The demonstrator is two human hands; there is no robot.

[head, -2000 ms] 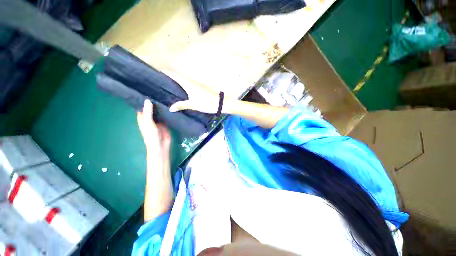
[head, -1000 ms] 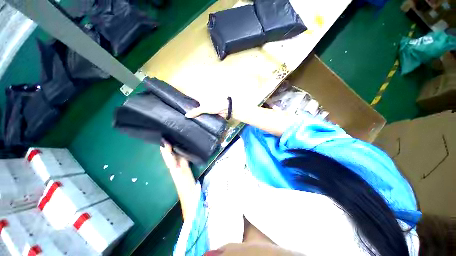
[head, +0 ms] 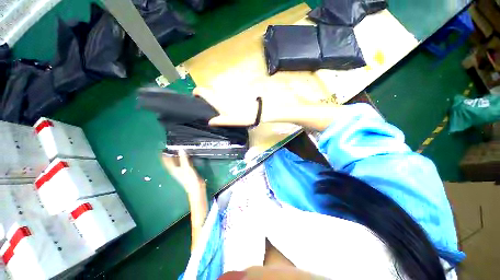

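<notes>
A pile of black plastic mailers lies on the green bench in front of me, its near edge showing pale strips. My right hand, with a dark band on the wrist, is shut on a folded dark mailer, raised over the pile and blurred. My left hand is at the pile's near edge, fingers apart, fingertips at the pale strips; whether they touch is unclear. The undersides of the mailers are hidden.
White boxes with red bands are stacked at left. Black parcels lie on the tan board. A grey metal post stands at the board's corner. More black parcels lie beyond. A brown carton is at right.
The dark mailers have parted: one is lifted in my right hand and the pile's pale-striped edge now shows. My left hand's fingers have come to that edge. The view has also shifted.
</notes>
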